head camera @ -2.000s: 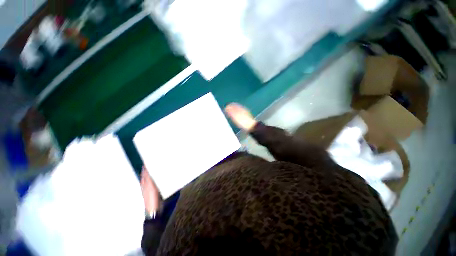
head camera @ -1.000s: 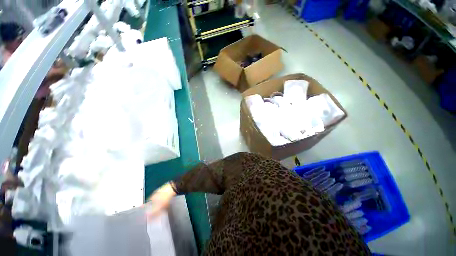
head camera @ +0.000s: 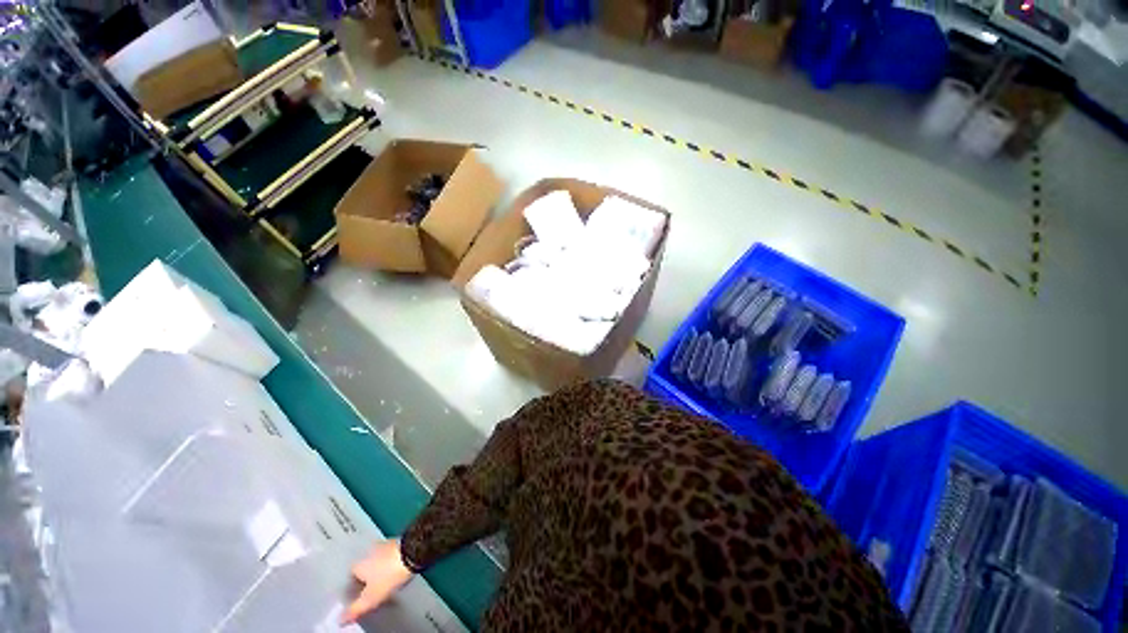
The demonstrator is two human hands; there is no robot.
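White cartons [head camera: 186, 495] lie in a row along the green-topped bench [head camera: 353, 451] at the lower left, with small dark print along their near side. A white box [head camera: 186, 324] stands at the row's far end. My right hand [head camera: 377, 579], bare below a leopard-print sleeve, is on the cartons' near edge at the bottom. Its fingertips touch white card; whether they grip it is unclear. My left hand is out of the picture.
An open brown box of white wrapped pieces [head camera: 482, 331] stands on the floor, beside a smaller brown box [head camera: 377, 235]. Blue crates [head camera: 854, 334] hold clear packs at right. A shelved cart [head camera: 291, 186] stands behind. Yellow-black tape [head camera: 804, 186] crosses the floor.
The view has swung right, showing more floor and a second blue crate. My left hand, seen two seconds ago, has left the picture. My right hand went from beside a white box onto the carton row.
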